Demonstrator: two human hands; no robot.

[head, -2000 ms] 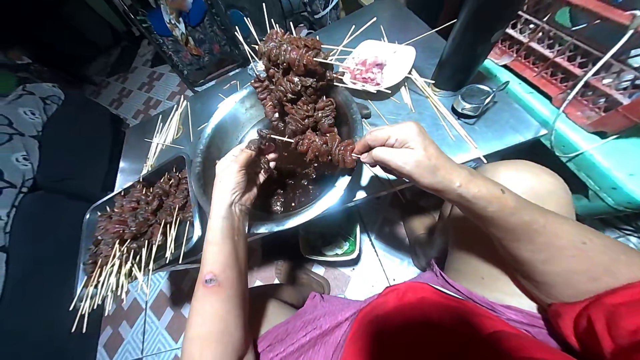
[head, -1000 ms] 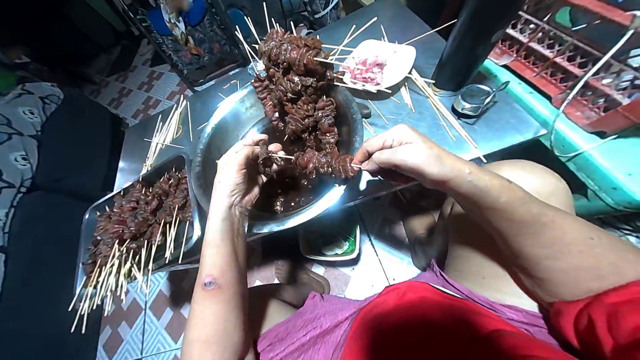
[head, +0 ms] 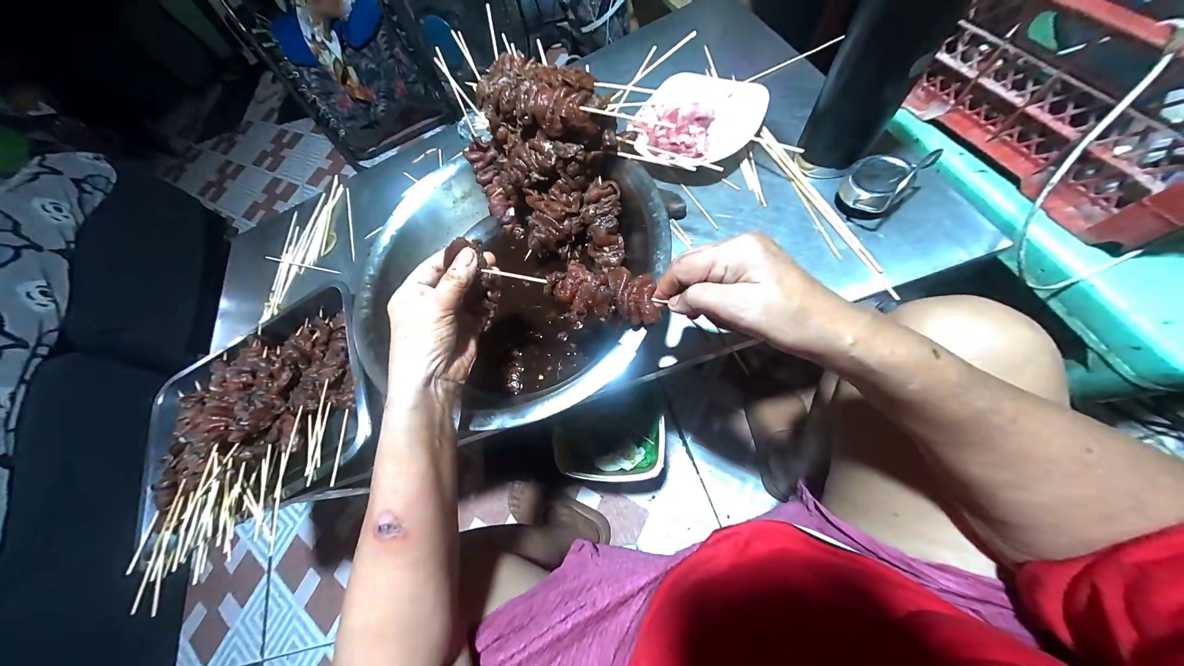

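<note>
Over a metal basin (head: 388, 231) of dark marinade, my right hand (head: 731, 282) pinches one end of a bamboo skewer threaded with dark marinated meat (head: 606, 294). The skewer's bare other end points at my left hand (head: 439, 310), which holds a dark piece of meat between thumb and fingers by that tip. Whether the piece is on the tip is hard to tell. Loaded skewers (head: 546, 139) are heaped at the basin's far side. To the left, a metal tray (head: 359, 398) holds many more loaded skewers, their bare ends toward me.
A white dish (head: 740, 106) of pale pink pieces stands behind the basin at right. Bare skewers (head: 814, 199) lie beside it, others (head: 301, 245) behind the tray. A small glass jar (head: 874, 185), a dark cylinder (head: 869, 83) and a red crate (head: 1064, 120) are at right.
Two seconds ago the skewer's bare tip was at the meat in my left hand; now more bare stick shows between that hand and the threaded meat. My right hand still grips the other end.
</note>
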